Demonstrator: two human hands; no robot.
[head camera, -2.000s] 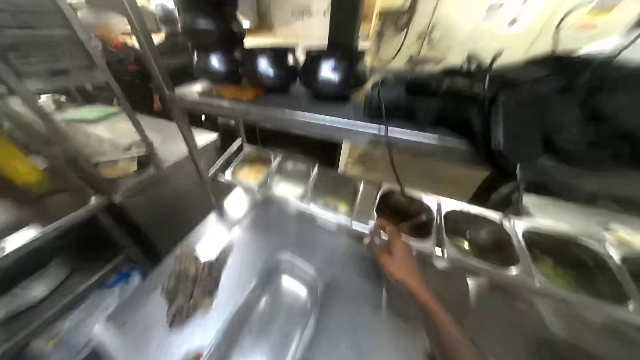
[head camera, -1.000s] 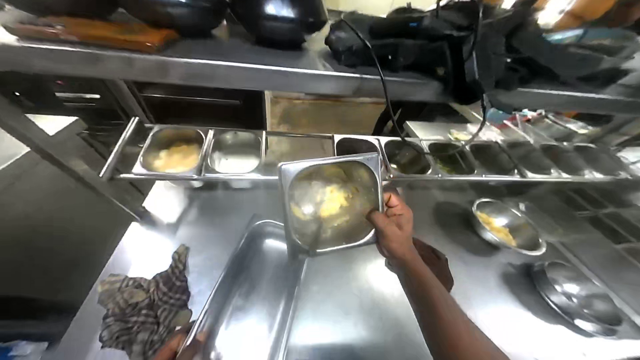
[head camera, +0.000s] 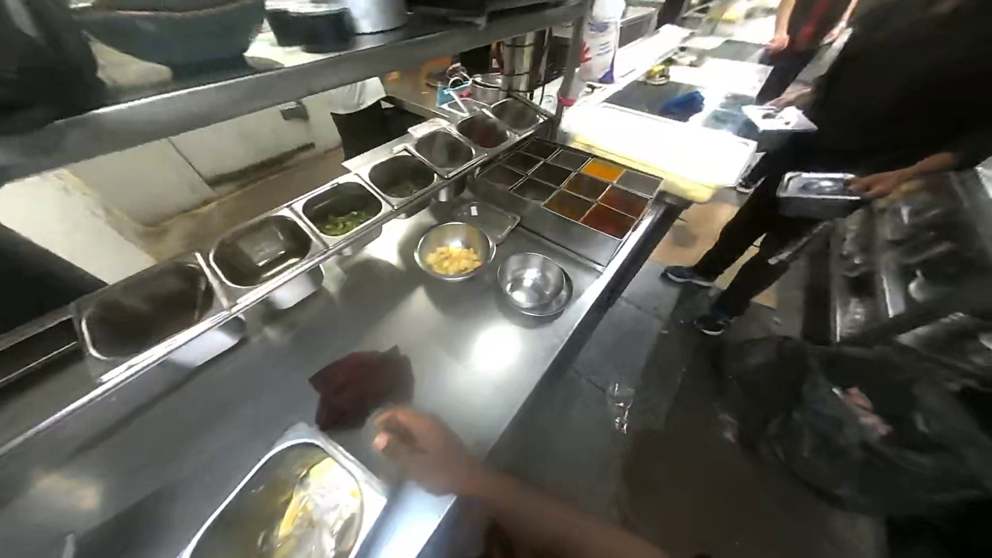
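Observation:
My right hand (head camera: 422, 449) is blurred, its fingers partly curled, above the steel worktop near the bottom middle. It is just right of a steel food pan (head camera: 372, 488) holding yellowish food and is not plainly gripping it. A dark red cloth (head camera: 363, 385) lies crumpled beyond my fingertips. Farther along sit a steel bowl of yellow chunks (head camera: 453, 260) and a shiny, empty-looking steel bowl (head camera: 532, 280). My left hand is out of view. What supports the pan is hidden below the frame.
A rail of steel pans, one with chopped greens (head camera: 341, 221), runs along the worktop's left. A sectioned tray of sauces or spices (head camera: 585, 186) stands beyond. At right a person (head camera: 891, 101) holds a steel container (head camera: 818, 186). A black bag (head camera: 814, 418) stands below. A shelf (head camera: 310, 77) hangs overhead.
The view has swung far right. One second ago my right hand gripped the rim of a square steel pan with yellowish food; now it is beside such a pan. My left hand has gone from view.

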